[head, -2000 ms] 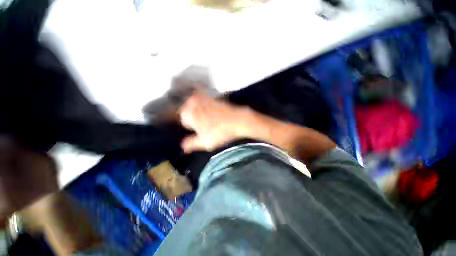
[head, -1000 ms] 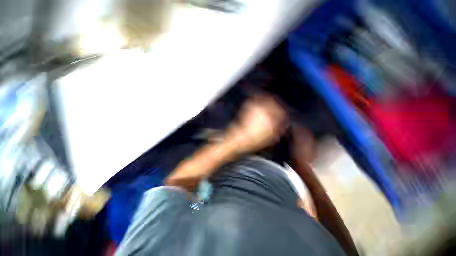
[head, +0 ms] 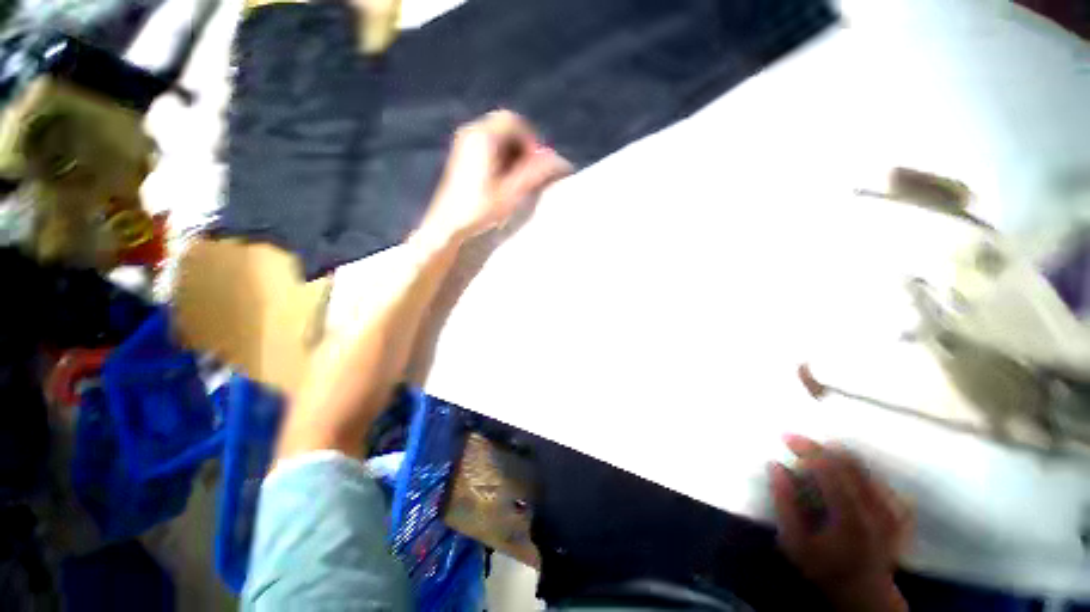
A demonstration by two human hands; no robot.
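Observation:
Black fabric panels (head: 478,84) lie flat on the white table at the upper left. My left hand (head: 502,173) reaches to their near edge, its fingertips pinched on that edge; the hand is slightly blurred. My right hand (head: 843,514) is at the table's front edge at the lower right, blurred, fingers apart, with no held thing visible. Black cloth (head: 645,514) hangs or lies below the front edge between my arms. The sewing machine's parts (head: 998,377) show blurred at the right, beyond my right hand.
A brown cardboard sheet (head: 245,305) sticks out beneath the panels, beside my left forearm. Blue baskets (head: 155,407) stand below the table at the left; a tan block (head: 490,496) lies in one. A small brownish thing (head: 930,189) is on the table at the upper right.
The view has swung from the lap and right basket to the tabletop. My hands, together near the lap before, are now far apart, the left at the panels and the right near the machine.

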